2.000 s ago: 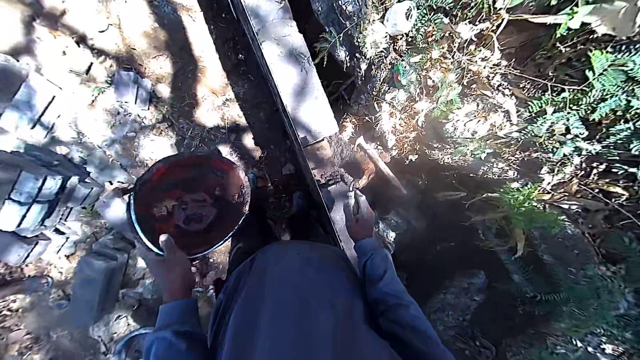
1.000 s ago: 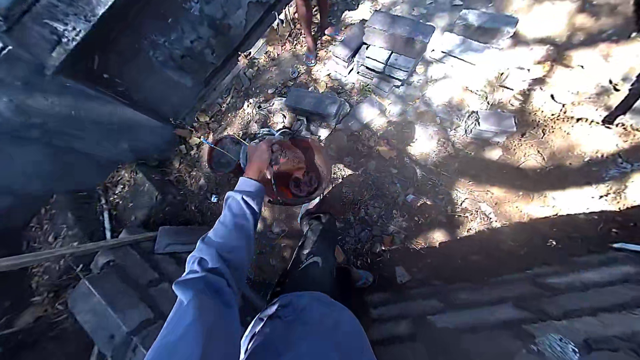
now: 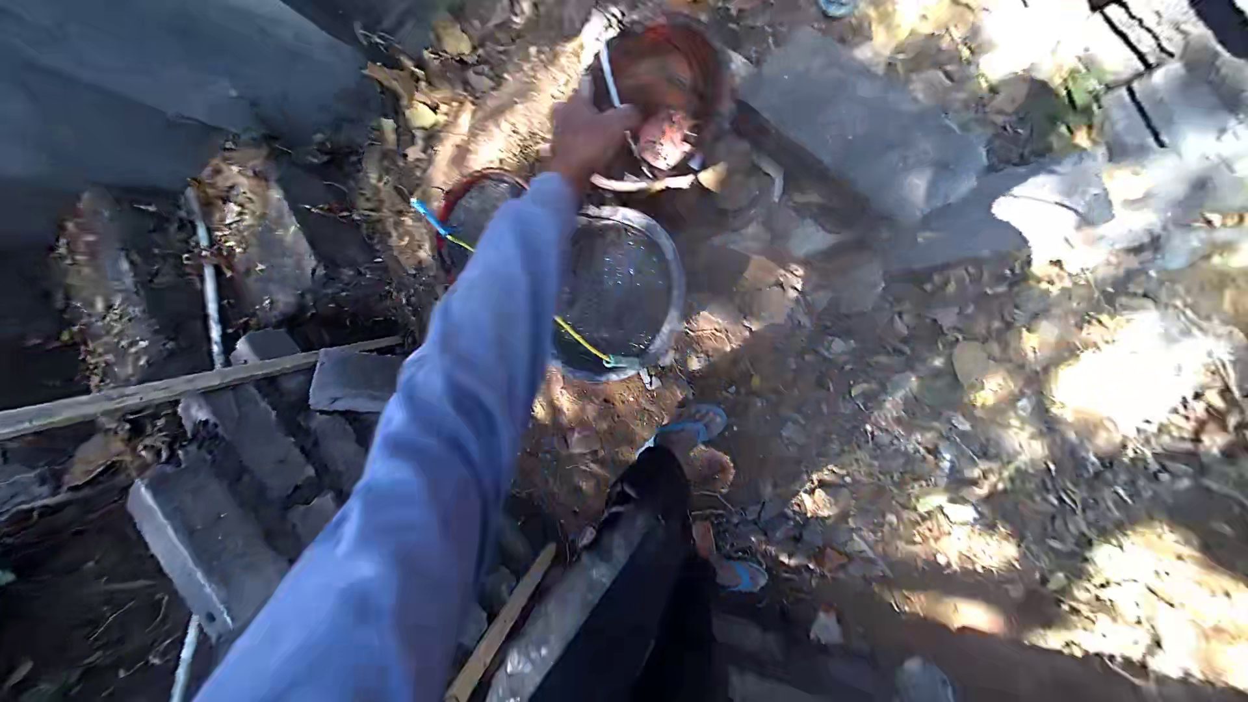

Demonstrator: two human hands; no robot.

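My left hand (image 3: 585, 136) reaches up and forward and is closed at the rim of a reddish, blurred basin (image 3: 673, 73). Just below it stands a round bucket of dark liquid with a grey rim (image 3: 673, 283). A second container, red-rimmed (image 3: 483, 190), sits left of the bucket, partly hidden by my blue sleeve. A thin yellow and blue cord or stick (image 3: 583, 339) crosses both containers, passing behind my forearm. My right hand is out of view.
Grey blocks (image 3: 210, 546) and a long wooden strip (image 3: 146, 392) lie at the left. Large grey slabs (image 3: 858, 127) lie at upper right. Leaves and rubble cover the ground around my sandalled feet (image 3: 697, 424). A dark grey surface (image 3: 175, 78) fills the upper left.
The view has swung far from the plank seen two seconds ago, where my right hand rested. My left hand and the reddish basin are now farther from my body, beyond the grey-rimmed bucket.
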